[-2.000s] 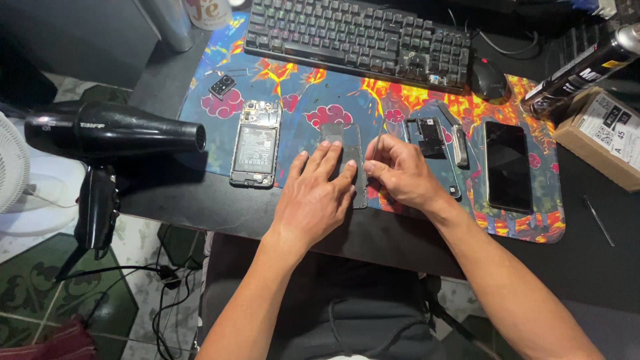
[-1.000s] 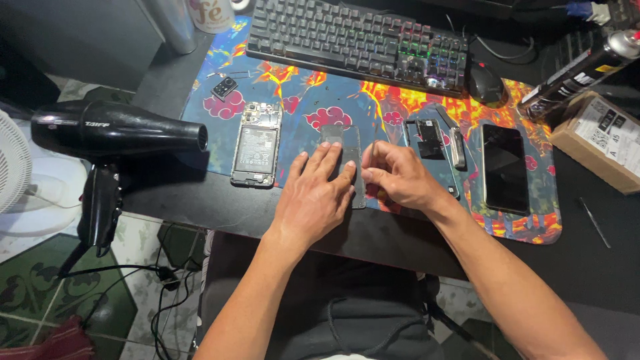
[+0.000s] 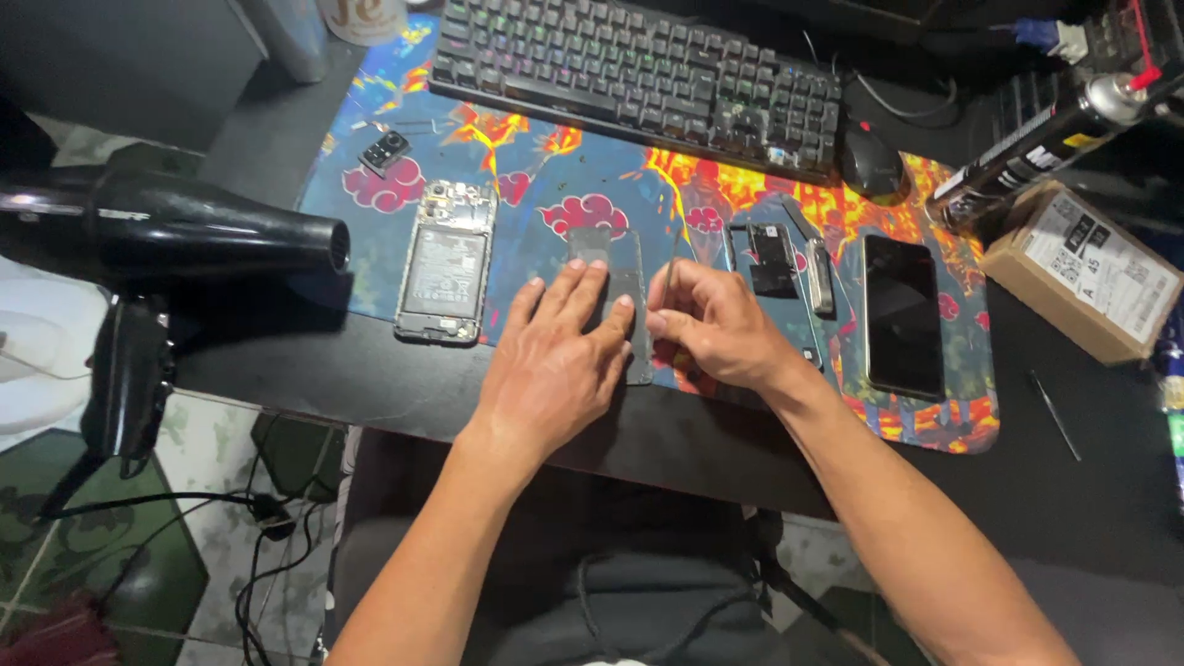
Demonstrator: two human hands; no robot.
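My left hand (image 3: 555, 361) lies flat with its fingers spread on a thin grey phone panel (image 3: 624, 264), which rests on the patterned desk mat (image 3: 527, 240). At the panel's right edge, my right hand (image 3: 703, 314) pinches a thin tool (image 3: 675, 254) between thumb and fingers; its lower end is hidden. Left of my left hand lies an opened phone (image 3: 446, 264) with its battery and circuit board exposed. Right of my right hand are a phone back cover (image 3: 786, 310) with black pieces on it and a folded metal tool (image 3: 819, 277). Beyond them lies a dark-screened smartphone (image 3: 902, 314).
A black keyboard (image 3: 638, 74) and mouse (image 3: 869, 165) stand at the back. On the left is a black hair dryer (image 3: 166, 227). A spray can (image 3: 1036, 148), a cardboard box (image 3: 1087, 273) and a slim metal tool (image 3: 1055, 416) are on the right. A camera cover piece (image 3: 384, 151) lies upper left.
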